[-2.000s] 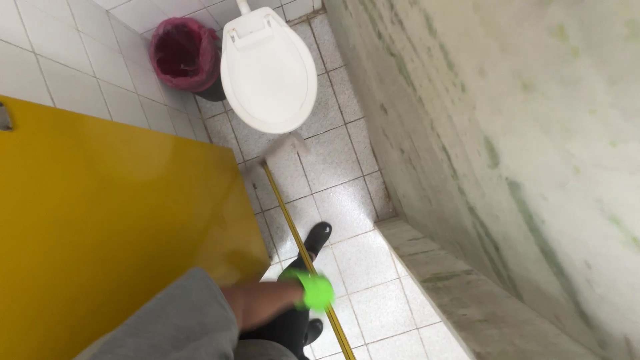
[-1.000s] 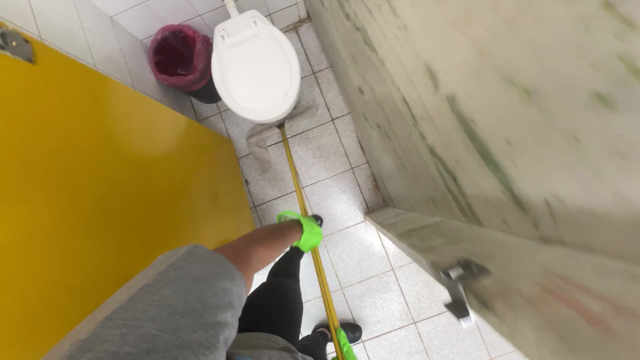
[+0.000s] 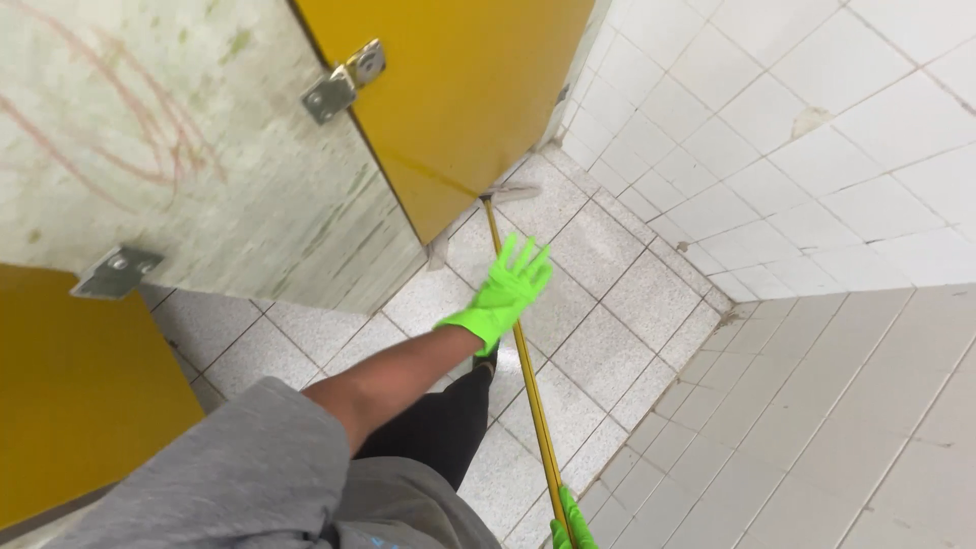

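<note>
A long yellow pole runs from the bottom of the view up to a pale, flat floor-tool head on the tiles by the lower edge of a yellow door. Whether this head is a mop or a cloth-covered squeegee, I cannot tell. My left hand, in a bright green glove, has its fingers spread above the upper part of the pole and grips nothing. Low in the view, my right hand, gloved in the same green, is closed around the pole and partly cut off by the frame.
The yellow door and a stained stone partition with metal hinges stand at the upper left. Another yellow door is at the left. White-tiled walls border the speckled tile floor on the right. My shoe is beside the pole.
The view has swung away from the toilet and bin to a tiled corner. My left hand, on the pole earlier, has let go with fingers spread. The tool head now lies by a yellow door.
</note>
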